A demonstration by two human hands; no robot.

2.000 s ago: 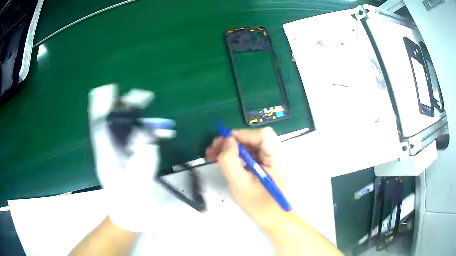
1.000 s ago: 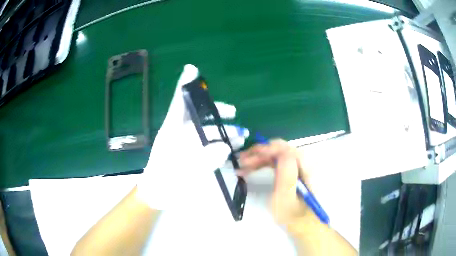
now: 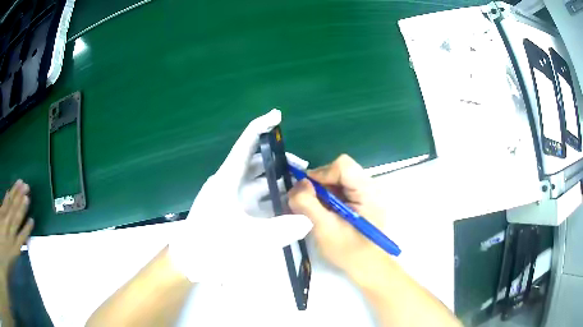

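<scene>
My left hand (image 3: 240, 198), in a white glove, holds a dark phone middle frame (image 3: 271, 172) on edge, tilted, over the near edge of the green belt. Its thumb lies across the frame and partly hides it. My bare right hand (image 3: 332, 204) holds a blue pen (image 3: 351, 218) and touches or nearly touches the frame's right side. The pen's upper left end is at the frame; whether it touches cannot be told. Another phone middle frame (image 3: 81, 153), greyish, lies on the belt (image 3: 192, 83) at the left.
A person's bare hand (image 3: 14, 214) is at the left edge. A black pocketed tray (image 3: 29, 51) is at upper left. White paper (image 3: 115, 255) lines the near edge. A white sheet (image 3: 470, 102) lies at right, beside a white fixture (image 3: 516, 57) bearing two dark frames (image 3: 546, 99).
My left hand has taken hold of a dark frame and turned it on edge. The greyish frame has moved left along the belt. The pen hand is now close against the held frame. Another person's hand has appeared.
</scene>
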